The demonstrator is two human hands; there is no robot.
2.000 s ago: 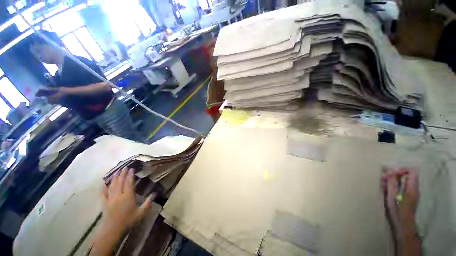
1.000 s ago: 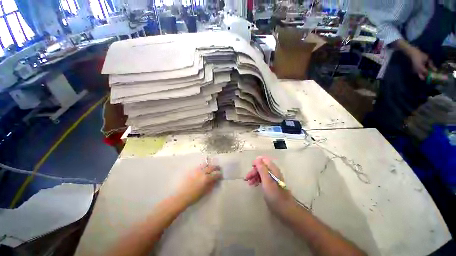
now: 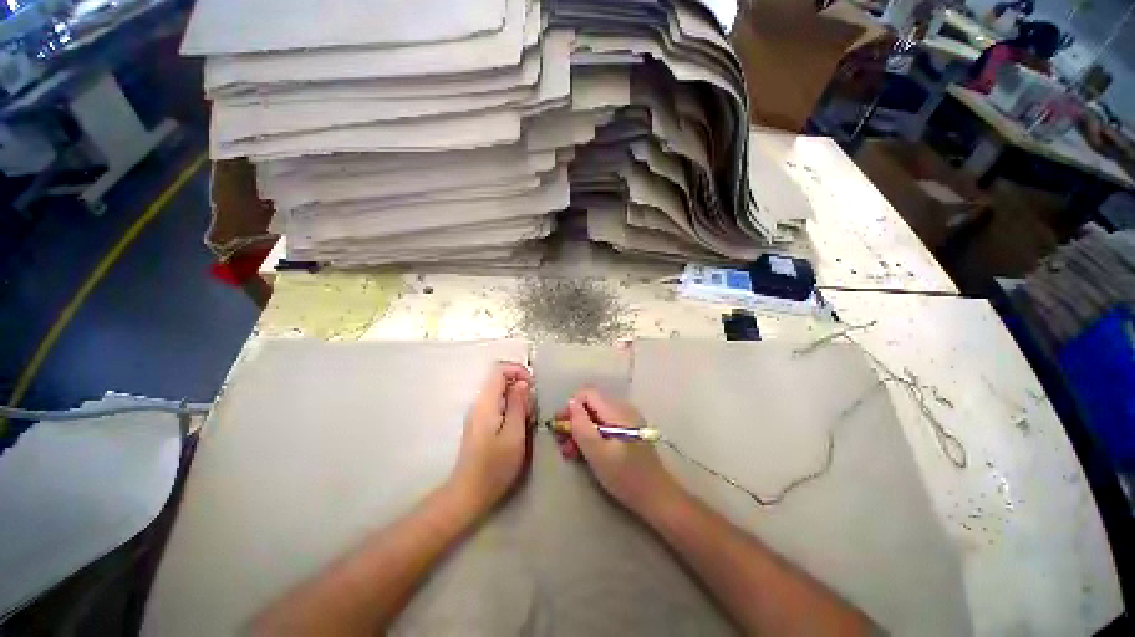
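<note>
A beige fabric panel (image 3: 349, 436) lies spread on the table in front of me. A greyer patch (image 3: 583, 371) sits at the middle of its far edge. My right hand (image 3: 610, 454) holds a thread-burning pen (image 3: 626, 433) like a pencil, tip pointing left at the seam below the patch's left side. The tool cord (image 3: 768, 502) runs from its back end to the right. My left hand (image 3: 495, 429) rests on the panel just left of the pen tip, with thumb and fingers close together. Any thread or cloth between them is too small to tell.
Tall stacked panels (image 3: 398, 162) stand at the back. Before them lie a heap of thread clippings (image 3: 573, 307), a power strip (image 3: 728, 286) with a black adapter (image 3: 783, 274), and a small black block (image 3: 742, 326). Another panel (image 3: 87, 498) droops at lower left. A carton (image 3: 803, 62) stands behind.
My view has swung right from the side pile and tilted down. My left hand has come from that pile to the panel's seam. My right hand has brought the pen close beside it.
</note>
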